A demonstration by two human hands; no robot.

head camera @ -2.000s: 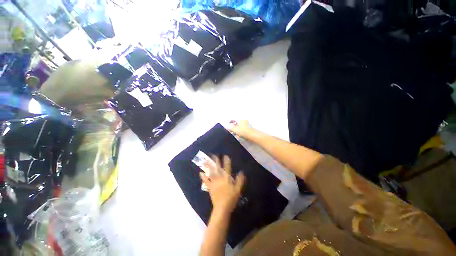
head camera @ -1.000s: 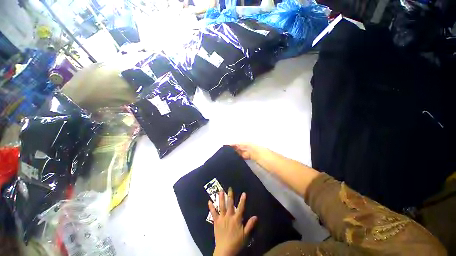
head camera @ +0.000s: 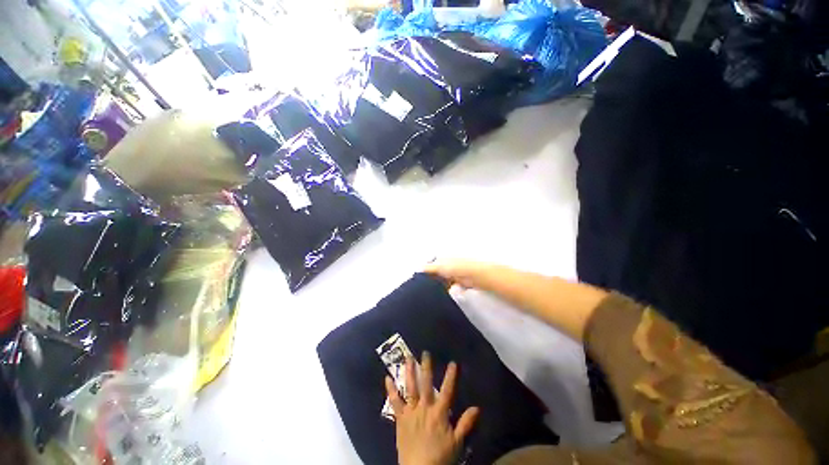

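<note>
A folded black garment (head camera: 364,350) lies on the white tabletop in front of me. A white printed hang tag (head camera: 394,352) lies on it. My left hand (head camera: 427,422) rests palm down on the garment with fingers spread, covering the tag's lower part. My right hand (head camera: 454,272) is at the garment's far corner, its fingers closed around the edge; the fingertips are partly hidden.
Packed garments in glossy plastic (head camera: 304,213) lie beyond the folded one. A large black garment pile (head camera: 673,191) fills the right side. Crumpled clear bags (head camera: 136,400) lie at left beside yellow-edged plastic (head camera: 216,350). A blue plastic bag (head camera: 550,45) stands at the far end.
The view has shifted, so the garment and hands appear lower. My left hand has slid down the garment, uncovering more of the tag. My right hand has closed on the garment's far corner.
</note>
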